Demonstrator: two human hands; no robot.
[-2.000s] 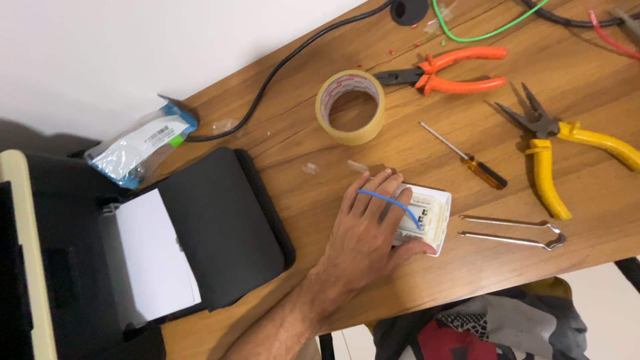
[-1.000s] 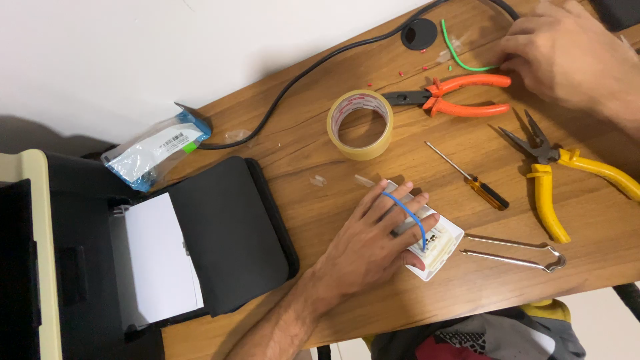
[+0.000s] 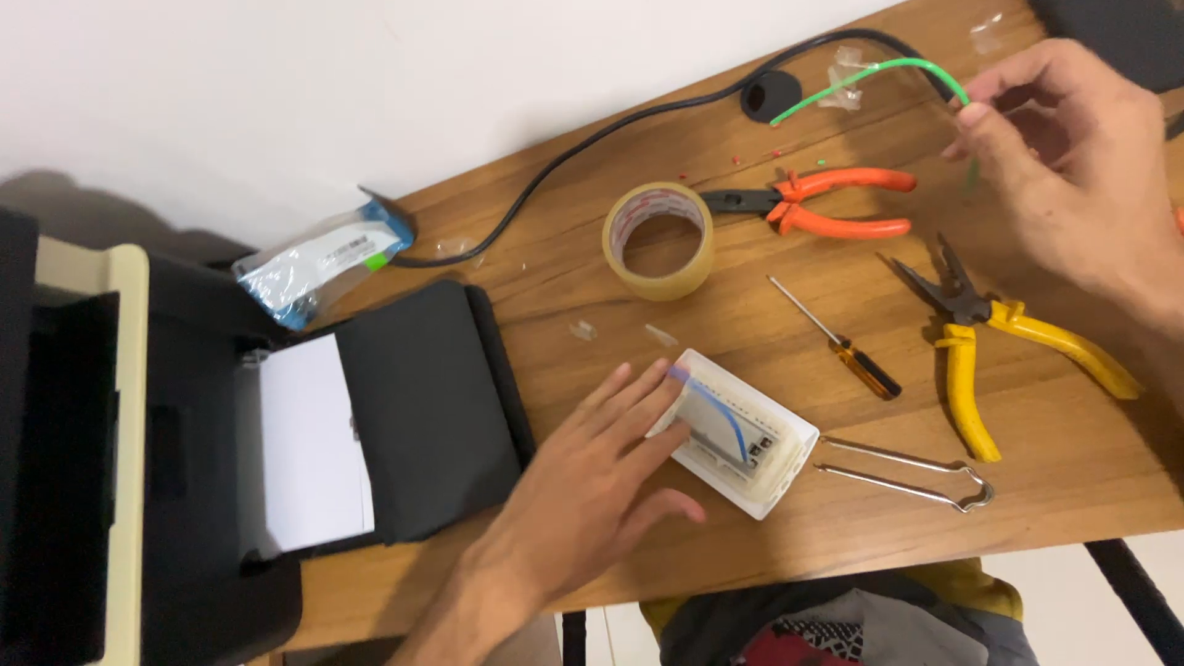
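My left hand (image 3: 601, 472) rests with spread fingers on the left edge of a white plastic box (image 3: 786, 462), which has a blue wire (image 3: 726, 412) running into its terminals. At the upper right, my right hand (image 3: 1073, 148) pinches a green wire (image 3: 888, 65) between thumb and fingers; the wire curves out to the left. Below that hand lie yellow-handled long-nose pliers (image 3: 967, 314), jaws apart. Orange-handled pliers (image 3: 786, 202) lie beside a roll of clear tape (image 3: 698, 268). Between the box and the yellow-handled pliers are a small screwdriver (image 3: 832, 342) and metal tweezers (image 3: 911, 476).
A black cable (image 3: 592, 139) runs along the wall past a round cable grommet (image 3: 772, 95). At the left stands a printer (image 3: 203, 398) with white paper (image 3: 314, 444), near a plastic packet (image 3: 324, 259). Tape scraps (image 3: 846, 79) and tiny wire offcuts (image 3: 736, 161) lie about.
My right hand, out of view two seconds ago, came in at the upper right and has lifted the green wire off the table. My left hand's fingers now reach less far over the white box.
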